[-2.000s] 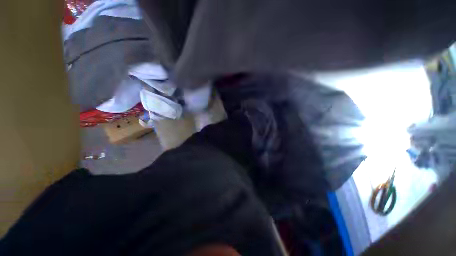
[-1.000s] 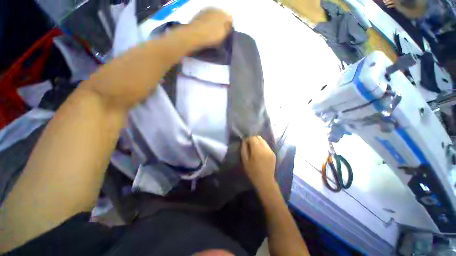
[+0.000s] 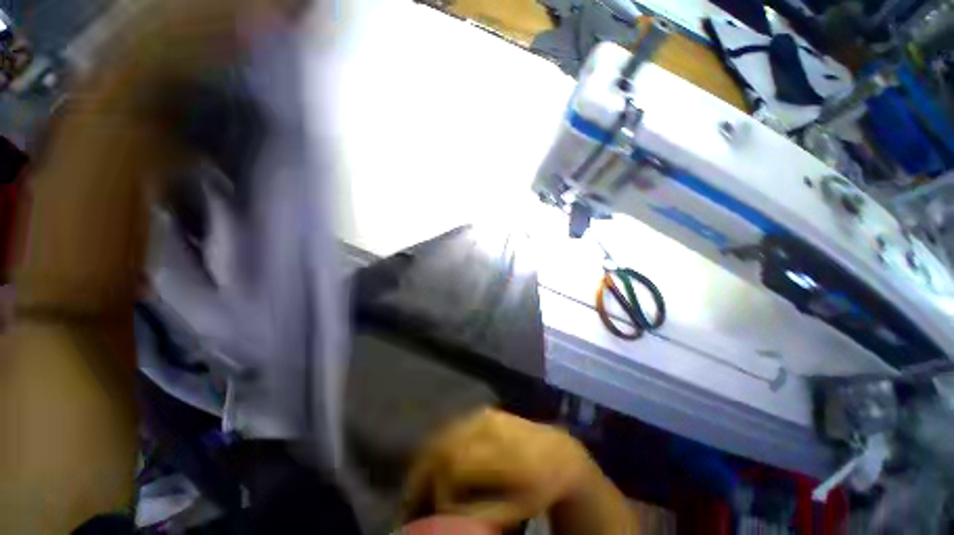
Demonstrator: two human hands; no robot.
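The garment, with dark grey cloth (image 3: 403,381) and blurred pale cloth (image 3: 277,272), spans the left and centre of the view. My left hand (image 3: 246,26) is strongly blurred at the top left, at the upper end of the raised pale cloth, and appears to grip it; its fingers are not distinct. My right hand (image 3: 497,465) is at the bottom centre, fingers curled on the lower edge of the dark grey cloth. A dark grey corner lies on the white table (image 3: 418,136), left of the sewing machine's needle area (image 3: 575,209).
The white sewing machine (image 3: 732,209) with a blue stripe stands at the right. Scissors (image 3: 631,303) with orange and green loops lie on its bed. Grey cloth (image 3: 586,37) and dark pieces (image 3: 790,68) lie beyond. A printed scale runs along the table's front edge (image 3: 669,387).
The view has shifted, so the machine appears higher and further left. My left hand has moved to the upper left with the pale cloth. My right hand is lower, and a dark grey corner now lies near the needle area.
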